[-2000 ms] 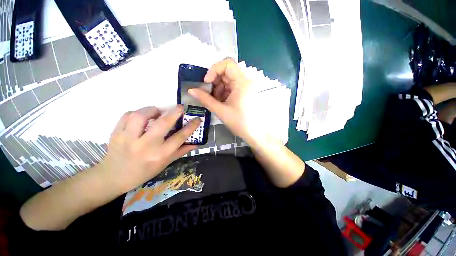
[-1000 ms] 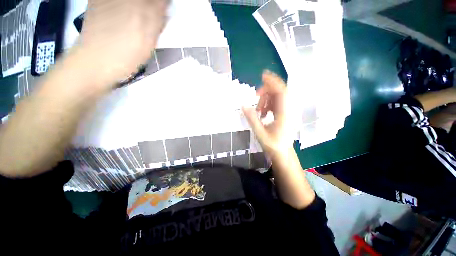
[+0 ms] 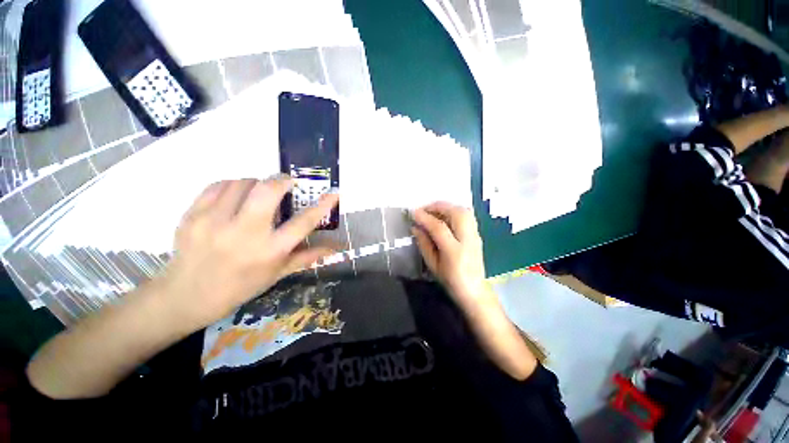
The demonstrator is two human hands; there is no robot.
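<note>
A black keypad phone [image 3: 310,138] lies upright on the fanned white sticker sheets [image 3: 389,164], its dark screen toward the far side. My left hand [image 3: 246,234] holds the phone's lower part, thumb and fingers at its keypad. My right hand [image 3: 445,242] is at the right end of the front row of grey film stickers [image 3: 368,229], its thumb and index fingertips close together at the row. Whether a film is pinched there cannot be told. No grey film is seen apart on the phone's screen.
Two more black keypad phones [image 3: 143,69] lie at the upper left. A side pile of white sheets [image 3: 545,130] lies on the green tabletop [image 3: 424,78] to the right. Another worker's striped black sleeve [image 3: 727,190] is at the right, near a shiny black heap [image 3: 735,69]. A red item [image 3: 636,402] is below.
My left hand came back from the upper left and is now on a phone at the centre. My right hand moved down and left to the sticker row.
</note>
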